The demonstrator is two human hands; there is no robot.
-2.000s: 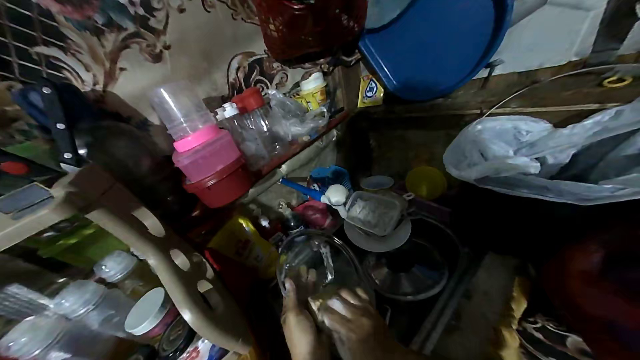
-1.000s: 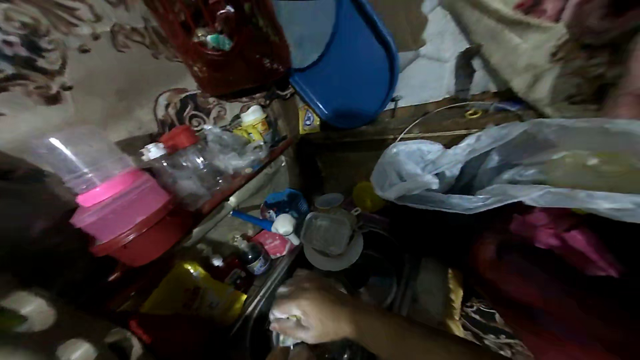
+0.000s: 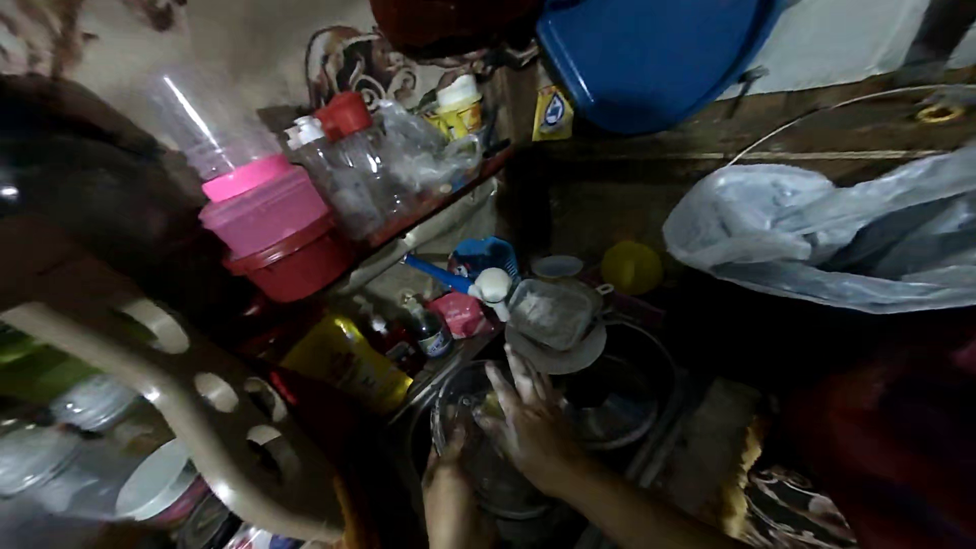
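Observation:
At the lower centre of the head view, my left hand (image 3: 450, 484) grips the near left rim of a round glass lid (image 3: 488, 465), which is blurred and dim. My right hand (image 3: 526, 419) lies over the lid with its fingers spread, and a small yellowish thing, perhaps a sponge, shows by its fingertips. Behind the hands a clear rectangular container (image 3: 555, 313) rests on a pale plate (image 3: 564, 354). To their right is a dark round pan or basin (image 3: 656, 374). A white tap (image 3: 492, 286) with a blue part stands just beyond.
Dish-soap bottles (image 3: 428, 328) and a yellow pouch (image 3: 347, 366) stand left of the hands. A shelf (image 3: 435, 210) holds plastic bottles and tubs. A beige perforated plastic rack (image 3: 229, 450) juts in at lower left. A plastic-lined bin or bag (image 3: 823, 236) is at right, and a blue basin (image 3: 656, 61) hangs above.
My right hand was closed up over the work one second ago; now its fingers are spread on the glass lid. The view has shifted noticeably.

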